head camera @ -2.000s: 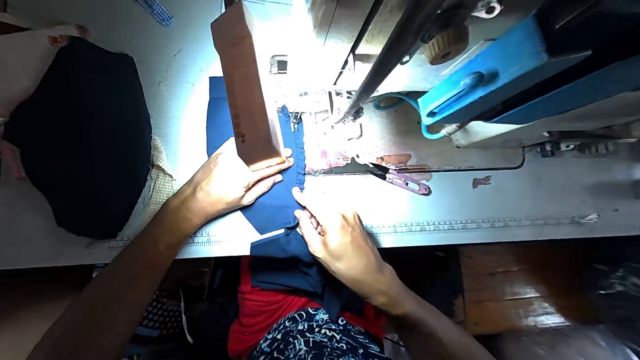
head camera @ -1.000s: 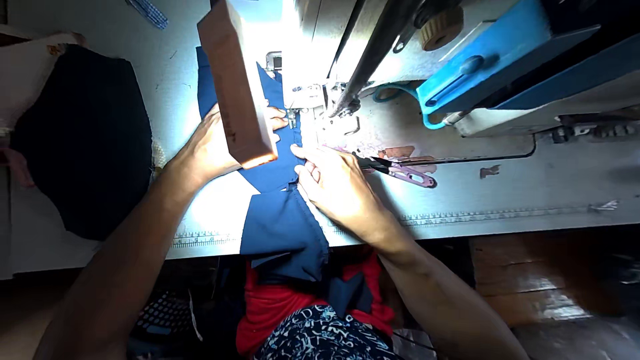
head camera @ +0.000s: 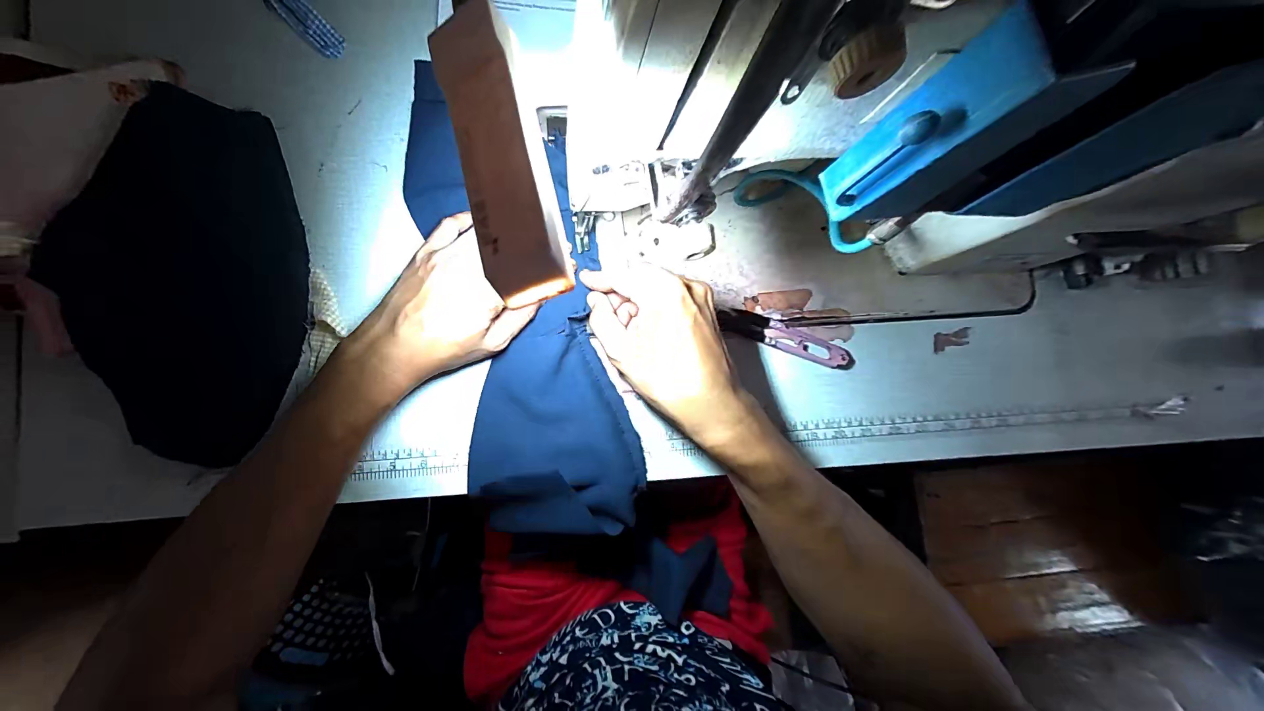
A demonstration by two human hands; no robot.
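A strip of navy blue fabric (head camera: 553, 395) runs under the presser foot (head camera: 584, 232) of a sewing machine and hangs over the table's front edge. My left hand (head camera: 444, 306) lies on the fabric left of the foot, its fingertips partly hidden by a brown box-like piece (head camera: 509, 168) in the foreground. Just below and right of the foot, my right hand (head camera: 662, 336) pinches the fabric's right edge between thumb and curled fingers. Beside that hand are thread snips with a pink handle (head camera: 810, 346), lying on the machine bed.
A dark fabric piece (head camera: 188, 286) lies at the left over paler cloth (head camera: 59, 128). Blue-handled scissors (head camera: 849, 222) rest near a blue holder (head camera: 928, 118) at the right. A measuring scale (head camera: 948, 420) follows the front edge. Red cloth (head camera: 533, 583) is on the lap.
The navy fabric has moved up past the presser foot, and its lower part, bunched on the lap earlier, now lies more on the table. Both hands remain at the fabric.
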